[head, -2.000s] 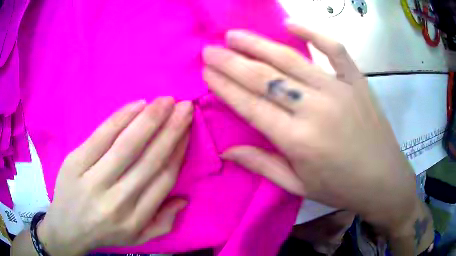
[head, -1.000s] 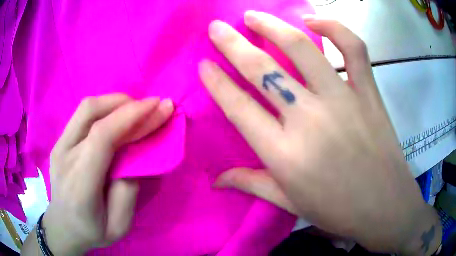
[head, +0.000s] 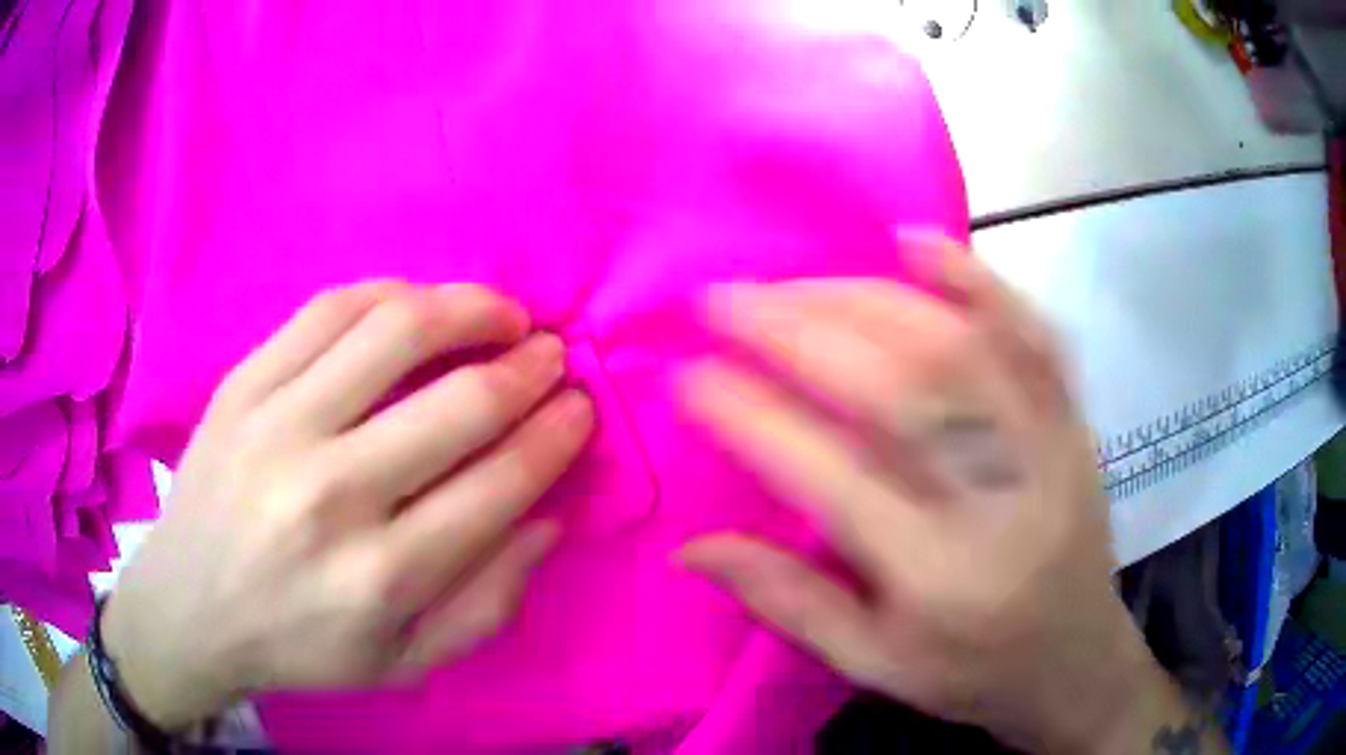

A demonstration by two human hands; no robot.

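Observation:
A large magenta garment panel point(head: 517, 162) lies over the table and hangs toward the wearer's lap. A small magenta flap point(head: 617, 457) lies at its middle, its rounded edge showing just right of my left hand. My left hand point(head: 369, 472) has its fingertips bent together at the top of the flap; they cover part of it, and whether they pinch the cloth is hard to tell. My right hand point(head: 901, 472) is blurred, fingers spread, over the right side of the panel, holding nothing visible.
A stack of magenta cut pieces point(head: 52, 310) is at the left. The white table point(head: 1137, 118) has a dark seam and a printed ruler point(head: 1225, 421) along its front edge. Scissors handles, partly cut off, are at the top right point(head: 1233, 30). Something blue stands below the table at right.
The flap, folded up in my left hand a second ago, lies flat again under its fingertips. My right hand has moved down and right, uncovering more of the panel's right edge.

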